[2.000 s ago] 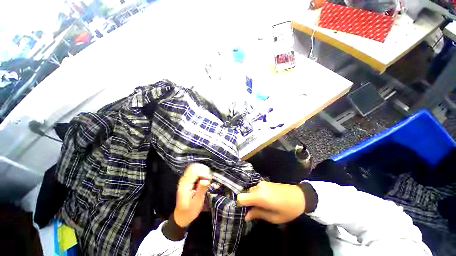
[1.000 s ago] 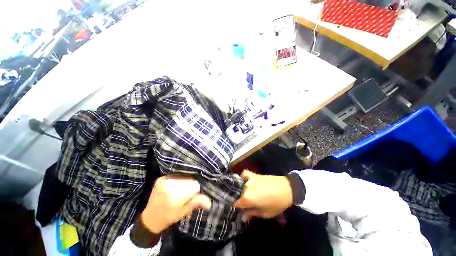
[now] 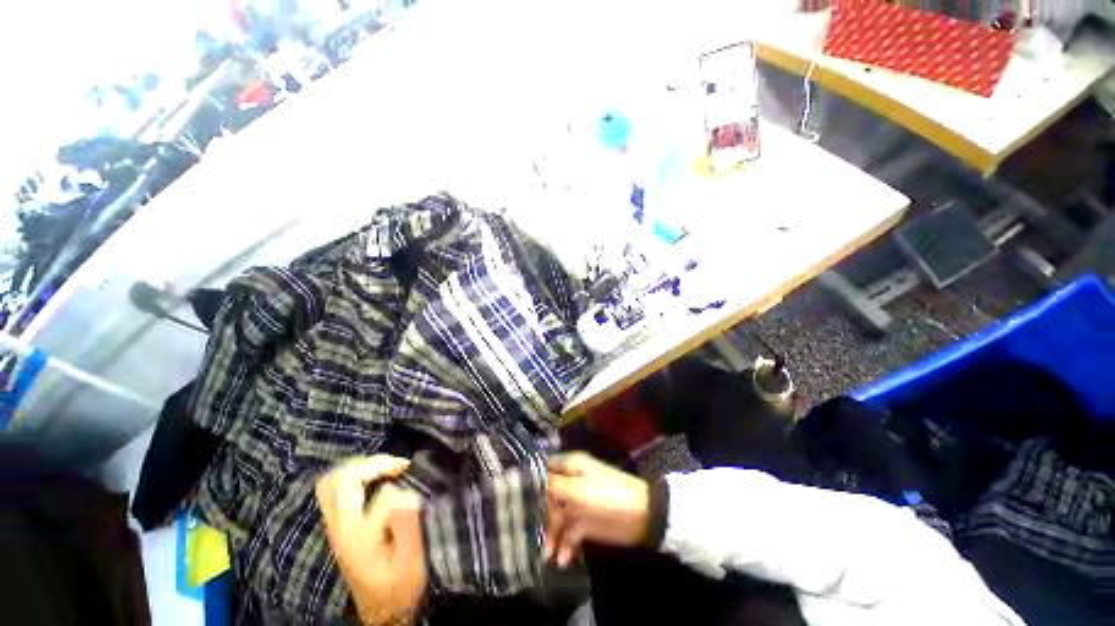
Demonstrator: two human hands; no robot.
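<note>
The black, white and cream plaid garment (image 3: 330,355) lies in a large heap on the left, over the table's front edge. My left hand (image 3: 377,532) and my right hand (image 3: 597,501) hold a plaid piece (image 3: 487,526) between them, in front of the table edge. The piece looks like a sleeve end and is slightly blurred. The fingers of both hands are partly hidden at the cloth. The overlock machine (image 3: 618,312), pale with dark metal workings, stands at the table's edge beyond my hands, partly washed out by glare.
An upright smartphone (image 3: 731,110) stands behind the machine on the white table (image 3: 813,214). A blue bin (image 3: 1039,336) with dark and plaid garments is at right. A neighbouring table holds a red patterned box (image 3: 917,47). A metal-topped item (image 3: 773,382) is below the table edge.
The plaid piece has been turned and now lies flatter between my hands. Both hands have moved left and a little lower since a second ago. The surroundings have shifted right in view.
</note>
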